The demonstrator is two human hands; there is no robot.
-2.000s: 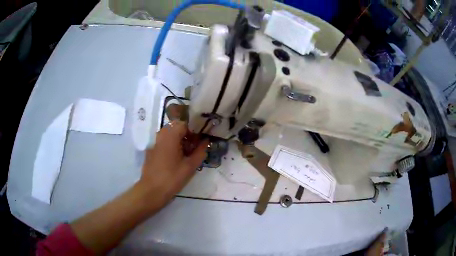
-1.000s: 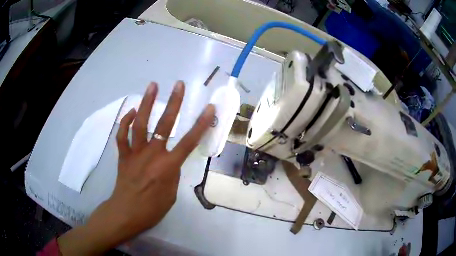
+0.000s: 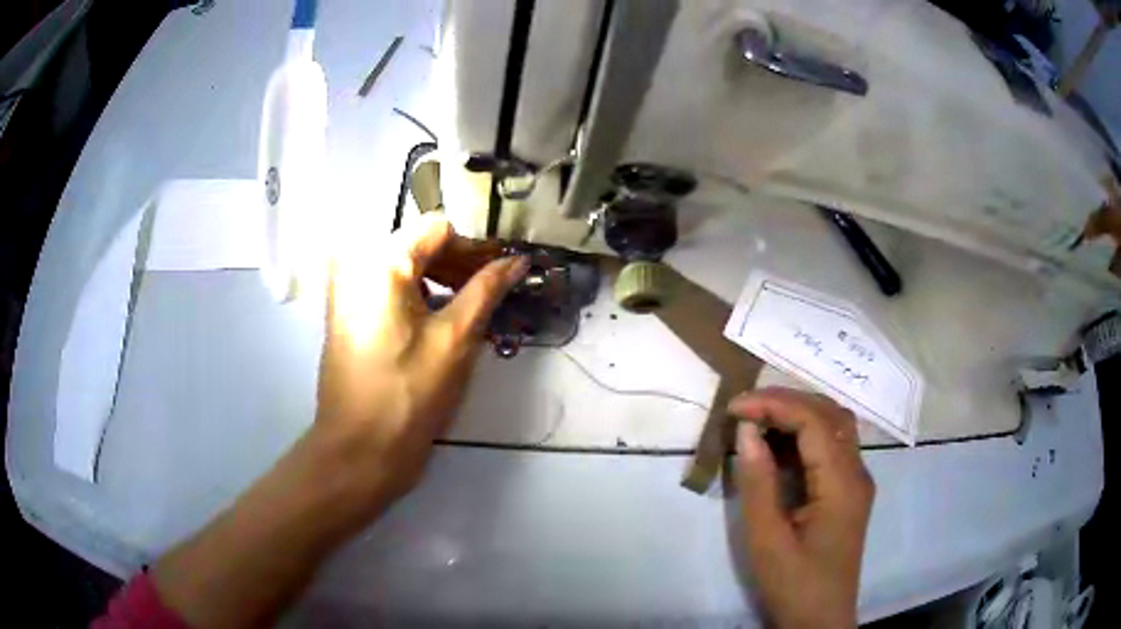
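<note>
The cream sewing machine head [image 3: 787, 148] fills the upper middle. My left hand [image 3: 400, 320] is at the needle area, thumb tip beside the presser foot [image 3: 535, 289]; its index finger is partly hidden, and I cannot tell whether it pinches anything. My right hand [image 3: 805, 492] is low on the right, thumb and index fingertips together. A fine white thread [image 3: 627, 391] runs from the needle plate area to these fingertips, which pinch its end. Two white cut pieces lie left: an upright strip [image 3: 105, 356] and one across [image 3: 203, 227], partly behind the lamp.
The white lamp [image 3: 293, 172] hangs left of the needle. A brown strip [image 3: 713, 332] lies right of it, beside a handwritten white card [image 3: 830, 350]. A black tool [image 3: 867, 252] lies under the arm. A short dark strip [image 3: 381, 65] lies at the upper left.
My left hand has moved from spread open over the white pieces to the needle area. My right hand has come in at the lower right. The view is closer to the machine.
</note>
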